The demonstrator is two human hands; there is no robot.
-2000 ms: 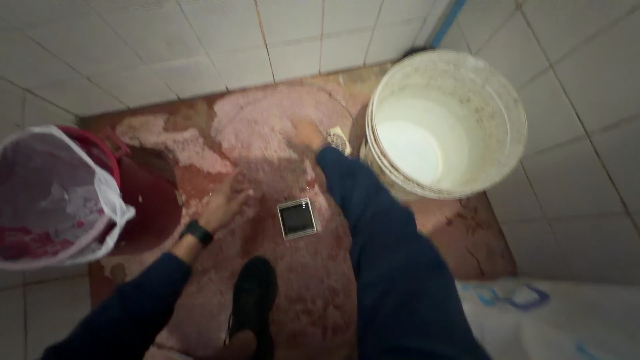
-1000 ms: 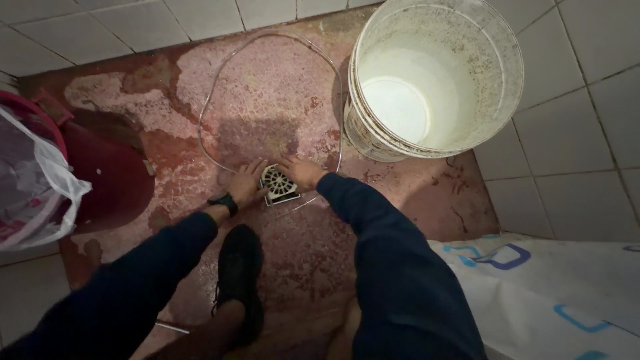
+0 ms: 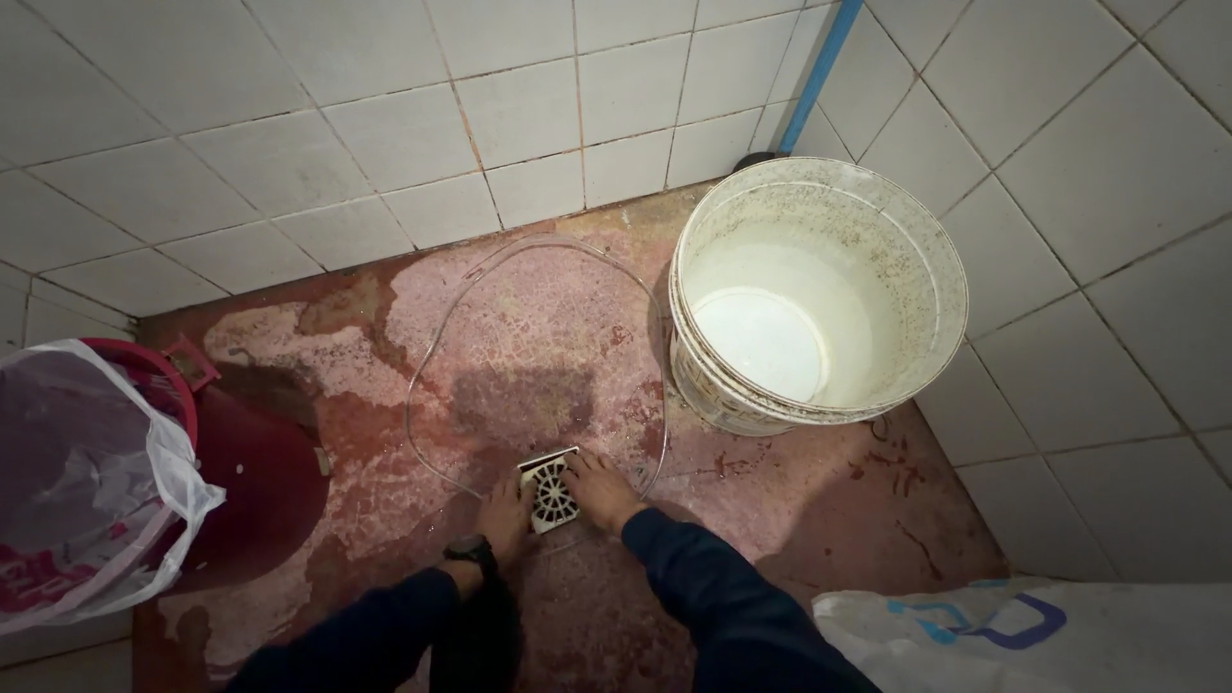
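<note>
A pale drain grate with a radial pattern [image 3: 554, 495] lies over the square floor drain, with a dark gap along its far edge [image 3: 549, 456]. My left hand [image 3: 506, 512] touches the left side of the grate, wearing a dark wristwatch [image 3: 470, 551]. On the grate's right side rest the fingers of my right hand [image 3: 604, 493]. Both hands hold the grate between them by its sides. A thin clear tube or wire [image 3: 412, 404] loops on the floor around the area beyond the hands.
A stained white plastic bucket [image 3: 828, 404] stands at right. At left is a red bin [image 3: 255, 491] with a white bag liner [image 3: 183, 486]. A blue pole [image 3: 818, 77] leans in the far corner. White patterned plastic material [image 3: 1107, 626] lies at lower right. Tiled walls [image 3: 385, 125] enclose the red floor [image 3: 520, 327].
Two seconds ago the drain was uncovered and my hands were apart, the right one near the grate beside the bucket. Both hands have come together at the drain with the grate.
</note>
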